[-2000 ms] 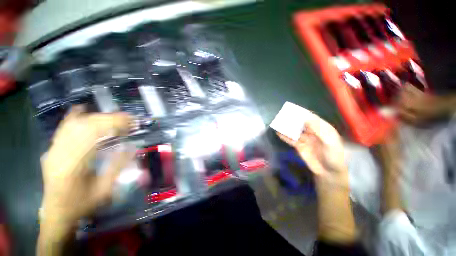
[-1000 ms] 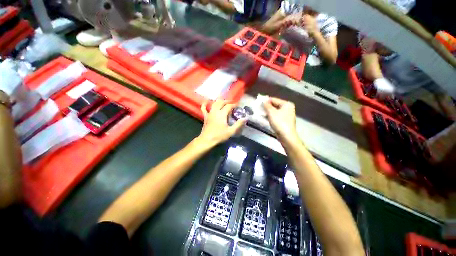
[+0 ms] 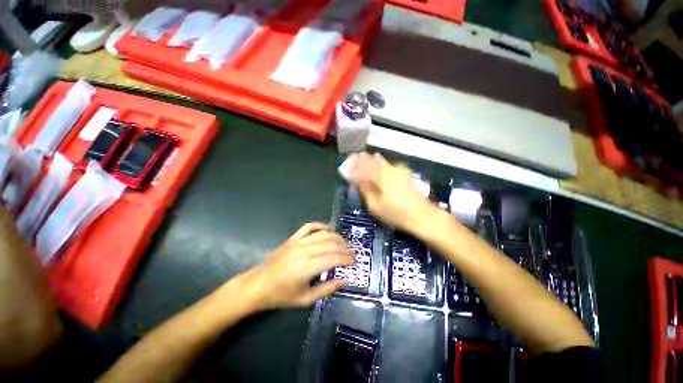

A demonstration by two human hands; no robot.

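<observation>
The clear blister tray [image 3: 445, 314] lies on the dark green mat in front of me, with open flip phones in its upper pockets. My right hand [image 3: 378, 183] pinches a small white cleaning cloth [image 3: 349, 166] over the upper half of the leftmost open flip phone [image 3: 353, 254]. My left hand [image 3: 311, 263] is at the tray's left edge, its fingers apart and reaching to that phone's keypad. The hand looks empty. A closed dark phone [image 3: 352, 354] lies in a lower pocket.
A white dispenser bottle [image 3: 353, 123] stands beyond the tray with its metal cap open. A red foam tray [image 3: 176, 191] with bagged phones is at left. Stacked red trays [image 3: 314, 105] and a pale strip [image 3: 464, 112] lie behind. Another person's arm [image 3: 22, 277] shows at far left.
My hands have left the bottle and moved back to the blister tray. The right hand has brought the cloth over the leftmost phone. The view has shifted, showing more of the tray.
</observation>
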